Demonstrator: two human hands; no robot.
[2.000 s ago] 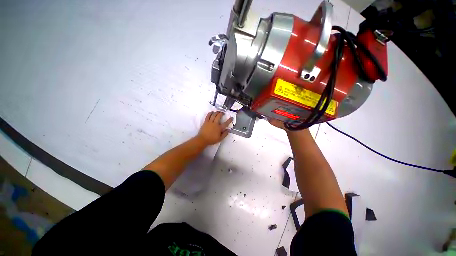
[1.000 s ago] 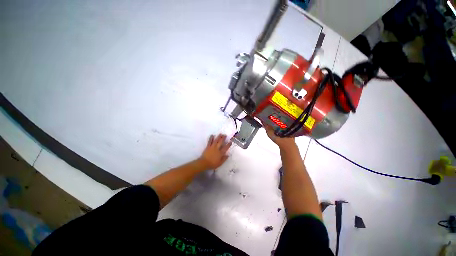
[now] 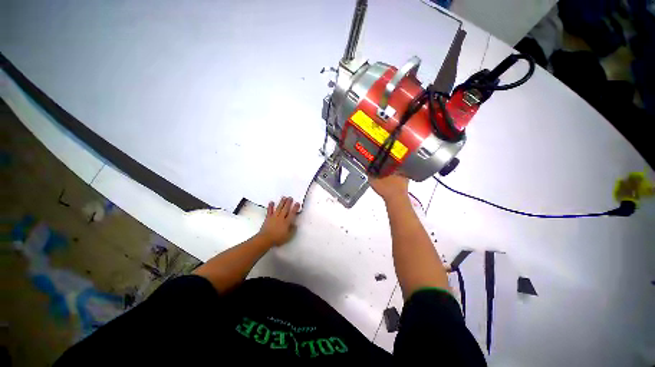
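Observation:
The red and silver cutting machine (image 3: 391, 118) stands upright at the cut edge of the fabric lay, near the centre. Its flat grey base plate (image 3: 345, 188) shows beside the edge. The white paper marker (image 3: 179, 107) covers the lay, with dark plies at its rim. My right hand (image 3: 390, 185) grips the machine low down, under the motor; its fingers and the handle are mostly hidden. My left hand (image 3: 281, 221) lies flat with fingers apart on the white surface near a dark-edged corner, left of the base plate, holding nothing.
The black power cord (image 3: 517, 211) trails right to a yellow connector (image 3: 632, 188). Dark offcuts (image 3: 490, 294) lie on the white table (image 3: 574, 287) at lower right. Littered floor (image 3: 43, 208) shows at left, dark cloth at upper right.
The machine and my right hand appear lower and slightly left in the view, the motor smaller. My left hand has moved left, away from the base plate. More of the near lay edge shows.

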